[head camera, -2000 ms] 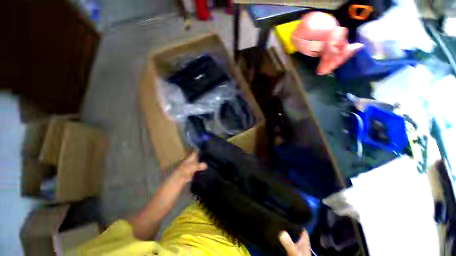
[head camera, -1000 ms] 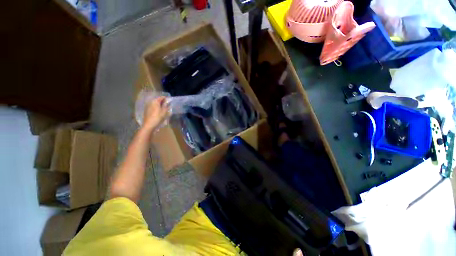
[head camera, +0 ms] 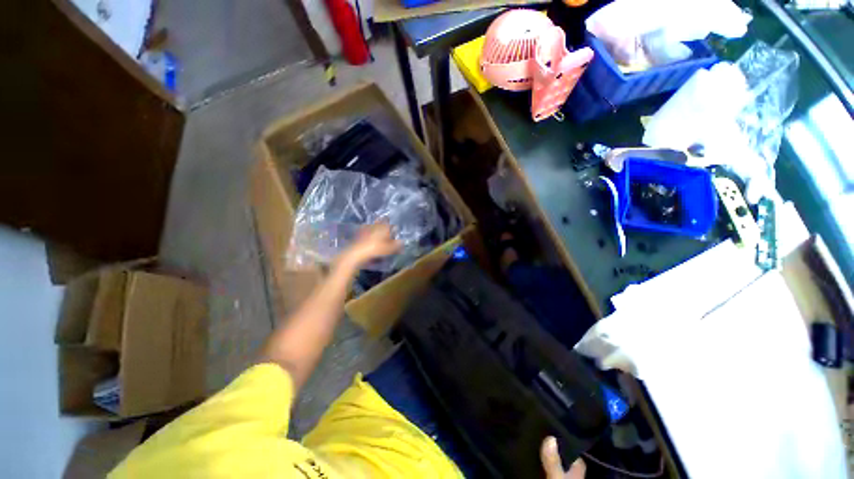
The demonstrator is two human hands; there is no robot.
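Note:
The black cooling stand [head camera: 501, 360] lies slanted over my lap, with blue glows at its upper and lower right ends. My right hand [head camera: 562, 460] holds its lower edge near the bottom of the picture, and is partly cut off. My left hand [head camera: 376, 243] is over the open carton [head camera: 272, 201], closed on a clear plastic bag [head camera: 337, 210]. The bag is spread over the black units in the carton. The left fingertips are blurred. A thin cord shows beside the stand's lower right end.
To the right, the dark bench holds a small blue parts bin [head camera: 665, 196], a pink fan [head camera: 520, 51], a larger blue bin [head camera: 599, 79] and a white sheet [head camera: 740, 365]. Brown cartons [head camera: 164, 341] stand on the floor at left. The bench edge [head camera: 534, 206] runs beside the carton.
My left hand has moved right over the carton, and the plastic bag now spreads across it. Earlier, this hand was on the stand. The stand stays on my lap with my right hand at its lower edge.

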